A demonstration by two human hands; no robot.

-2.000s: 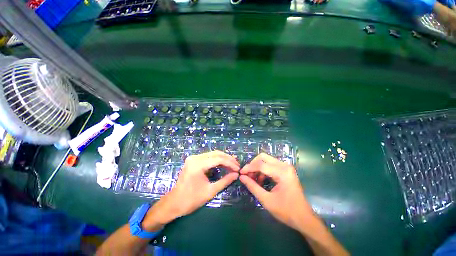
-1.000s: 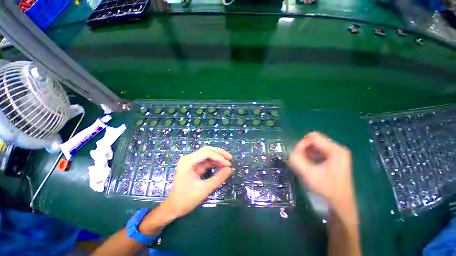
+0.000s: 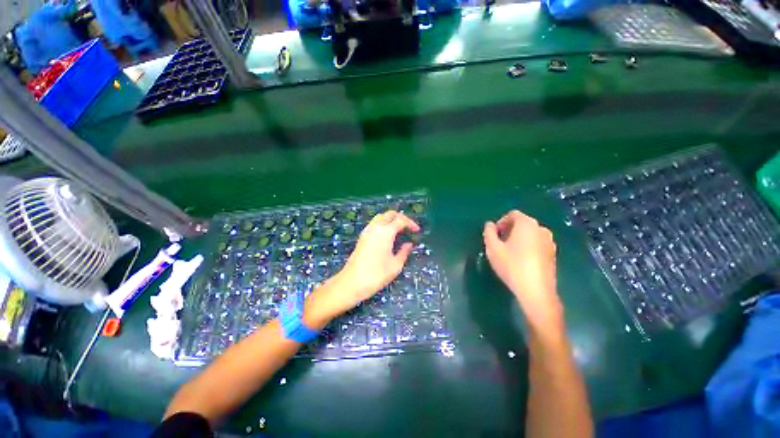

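A clear blister tray (image 3: 257, 291) with a grid of pockets lies in front of me; its far rows show yellow-green round units (image 3: 306, 233). My left hand (image 3: 381, 250) is over the far right part of this tray, thumb and fingers curled with a gap between them; whether it holds a small unit is too small to tell. My right hand (image 3: 518, 245) is over the green bench just right of the tray, fingertips bent down and close together; I cannot tell if a tiny piece is in them. The pile of tiny pale pieces is not visible.
A second blister tray (image 3: 676, 231) with dark parts is at right. A white fan (image 3: 60, 235), grey post (image 3: 103, 162), tube (image 3: 141, 281), orange-red cap (image 3: 111, 327) and crumpled tissue (image 3: 169, 306) are at left. Black compartment tray (image 3: 192, 77), blue bin (image 3: 81, 85) and small dark parts (image 3: 557, 66) lie across the far side.
The view has shifted, showing more of the far side. My left hand has moved to the tray's far right part. My right hand first left my left hand and now is lower over the bench.
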